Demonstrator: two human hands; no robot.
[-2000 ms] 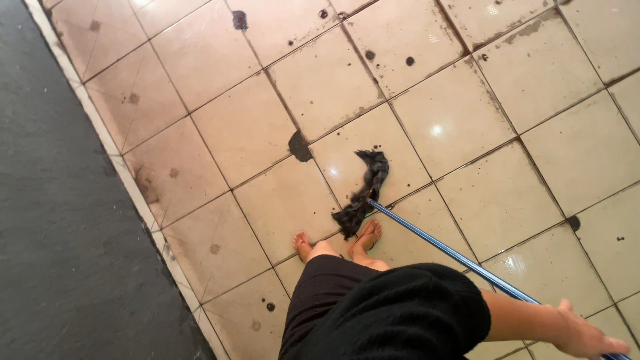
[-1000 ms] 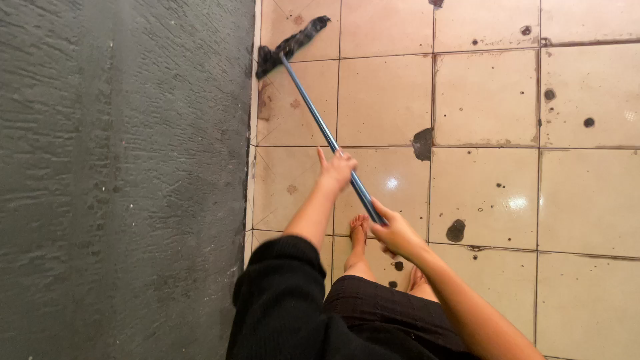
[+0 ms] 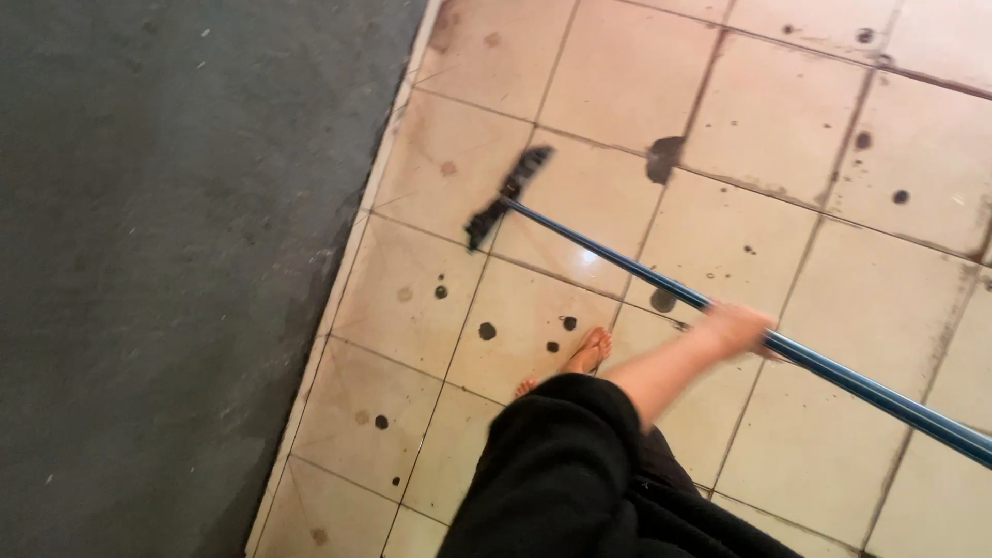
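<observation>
A long blue metal pole (image 3: 620,260) runs from the upper middle to the right edge of the view. At its far end a dark, blurred mop or broom head (image 3: 508,198) lies on the tiled floor, close to the grey surface at the left. My left hand (image 3: 732,329) is closed round the pole about midway along its visible length, its arm coming out of a black sleeve (image 3: 554,449). The near end of the pole runs out of the frame at the right. My right hand is not in view.
Beige floor tiles (image 3: 690,403) bear several dark spots and a larger dark patch (image 3: 664,159). A pale edge strip (image 3: 349,256) borders a rough dark grey surface (image 3: 155,271) on the left. My feet (image 3: 593,349) stand below the pole.
The mop or broom head has moved off the pale edge strip, where it lay one second ago. My right hand, then on the pole, has gone out of view. The view has turned.
</observation>
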